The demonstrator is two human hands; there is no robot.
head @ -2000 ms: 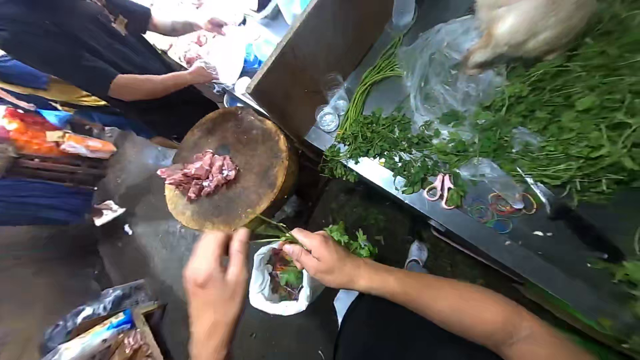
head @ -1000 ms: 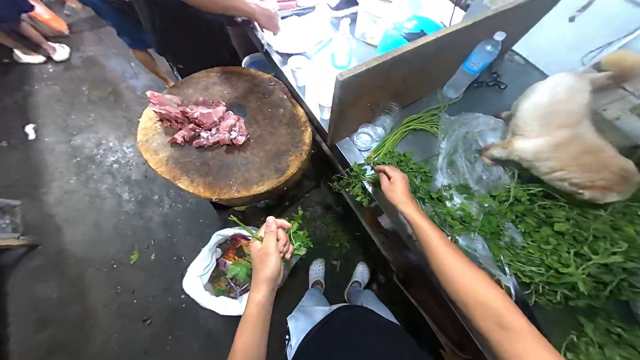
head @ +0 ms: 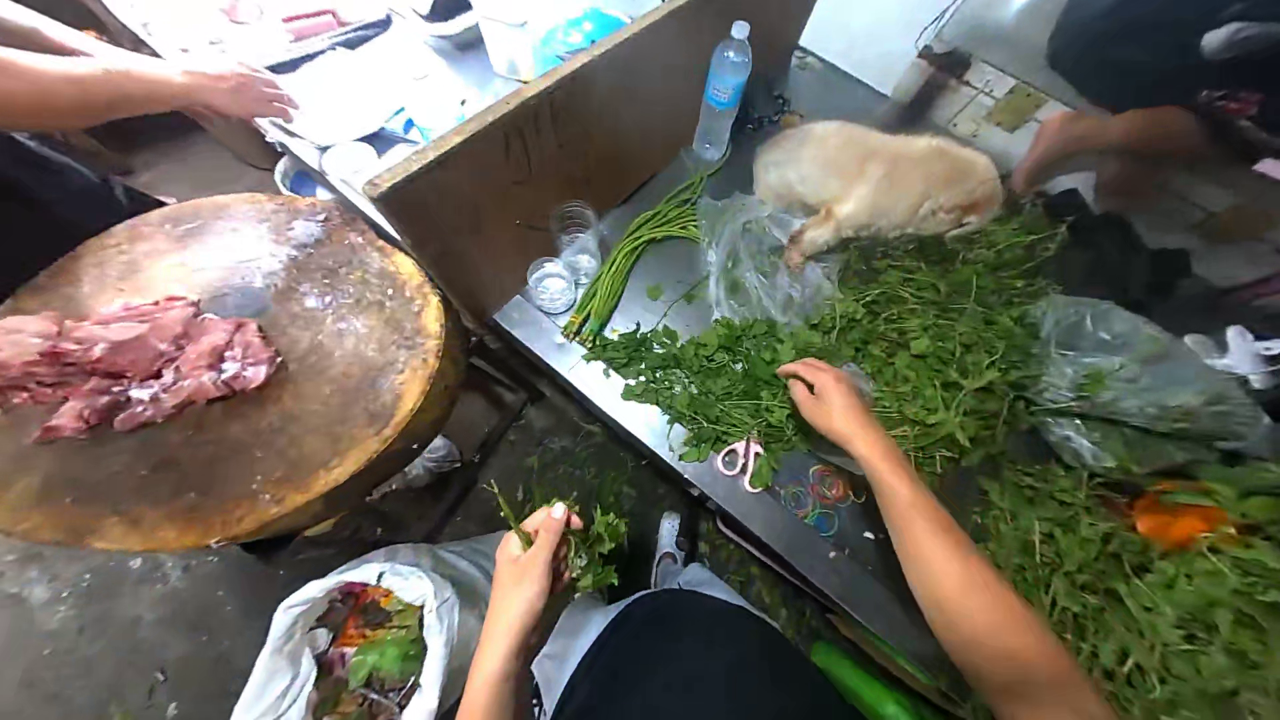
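My left hand (head: 532,562) grips a small bunch of leafy green herbs (head: 598,548), its stems pointing up to the left, above and right of a white sack (head: 440,600) of vegetable scraps. On the metal table, my right hand (head: 828,398) rests at the edge of a heap of leafy herbs (head: 930,340); whether its fingers hold any stems I cannot tell. Scissors with pink handles (head: 741,462) lie just left of that hand, and coloured rubber bands (head: 822,500) lie below it. A bundle of long green beans (head: 645,250) is farther back.
Raw meat (head: 140,360) lies on a round wooden chopping block (head: 340,420) at left. A wooden partition (head: 560,130) borders the table, near clear cups (head: 552,285) and a plastic bottle (head: 723,92). A light-furred animal (head: 880,180) lies beyond the herbs. Another person's hand (head: 235,92) is upper left.
My right hand has left the herb bunch in my left hand and moved to the table, then from near the green beans across to the herb heap. The view has swung right.
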